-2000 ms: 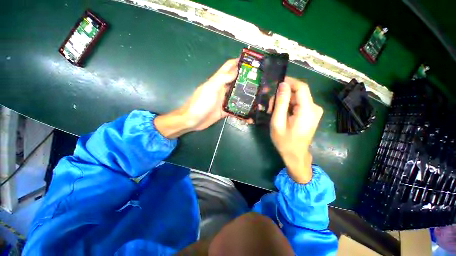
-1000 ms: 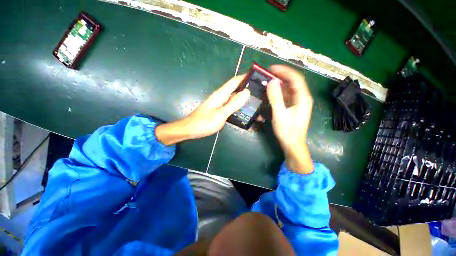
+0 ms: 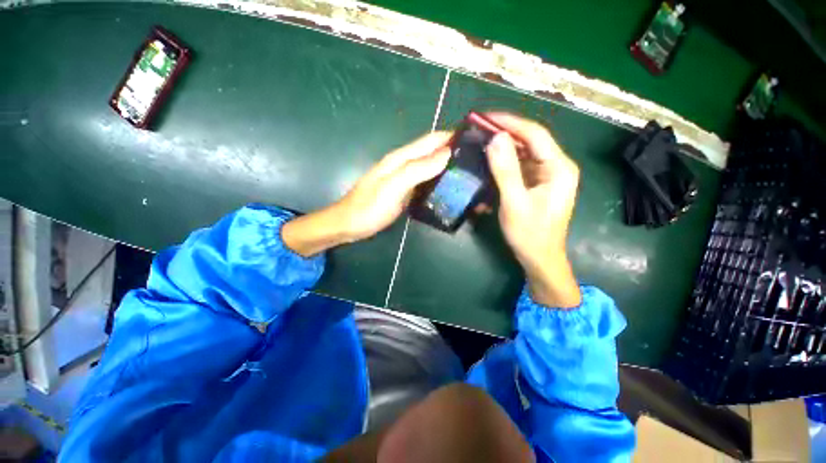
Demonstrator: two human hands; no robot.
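A phone unit (image 3: 455,192) with a dark red rim is held between both hands above the bench, tilted, slightly blurred. A black middle housing lies over its face, and a greyish-blue patch shows through the window opening. My left hand (image 3: 391,187) holds the phone's left edge. My right hand (image 3: 534,185) grips its upper right side, with the thumb on the black frame near the top. The fingers hide part of the rim.
An uncovered phone (image 3: 151,79) lies at the bench's upper left. Loose black housings (image 3: 656,176) are piled at right, beside stacked blister trays (image 3: 761,271). Beyond the chipped edge strip (image 3: 507,72), the conveyor (image 3: 561,41) carries uncovered phones (image 3: 658,38). A carton (image 3: 675,443) is below right.
Two seconds ago the black housing was beside the open phone with its green board showing; now it covers the board. Since one second ago the hands have hardly moved; the view has shifted slightly.
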